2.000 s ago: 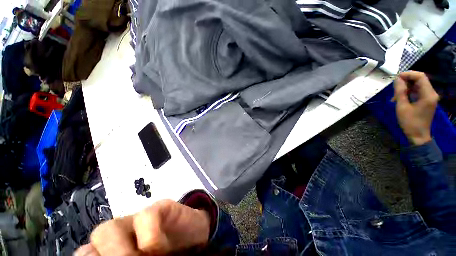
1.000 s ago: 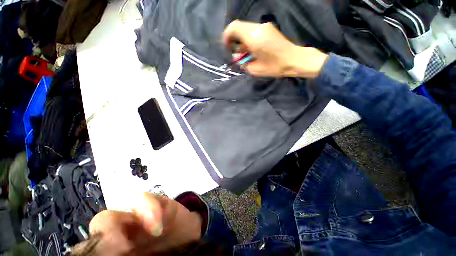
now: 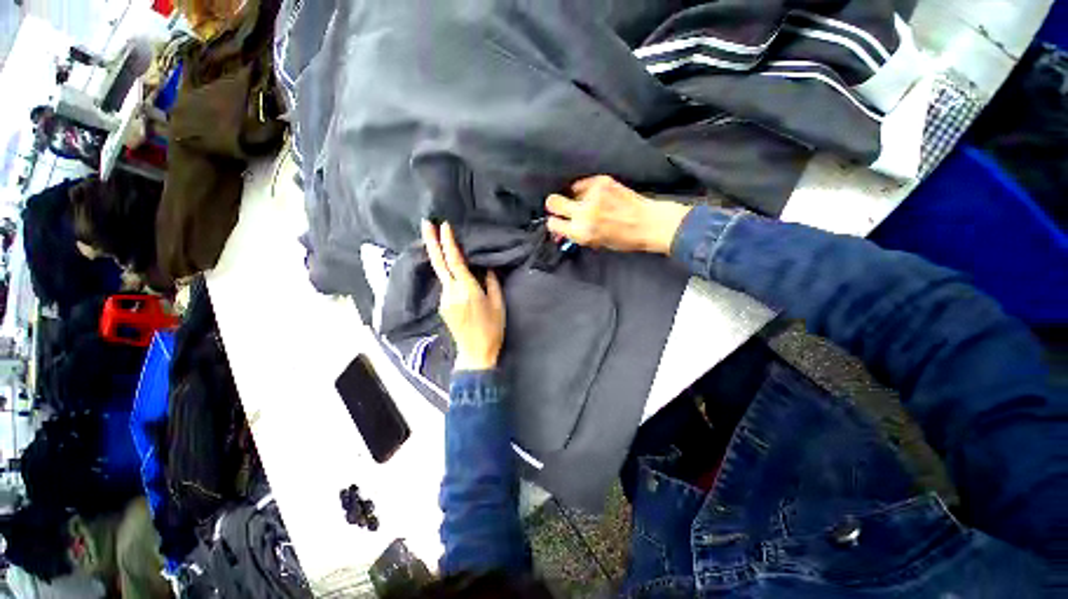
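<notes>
The grey garment [image 3: 515,105] with white-striped trim lies heaped on the white table [image 3: 281,363]. My left hand [image 3: 472,310] rests on a bunched fold of it, fingers extended and pointing away from me. My right hand [image 3: 603,215] is just to the right, its fingertips pinched at the fold. A small tool with a light blue part [image 3: 567,246] shows under the right fingers; its tip is not clear. A flat grey panel with a rounded corner [image 3: 562,351] lies nearer to me. No needle or thread can be made out.
A black phone [image 3: 372,410] and a cluster of small black buttons [image 3: 358,507] lie on the table, left of my left forearm. A checked swatch [image 3: 946,123] is at the right edge. Brown clothing [image 3: 211,140], a red object [image 3: 137,319] and blue bins [image 3: 972,234] are around the table.
My left hand has moved from the bottom of the view onto the garment. My right hand, raised over the striped trim a second ago, is now down at the bunched fabric. The fold covers part of the stripes.
</notes>
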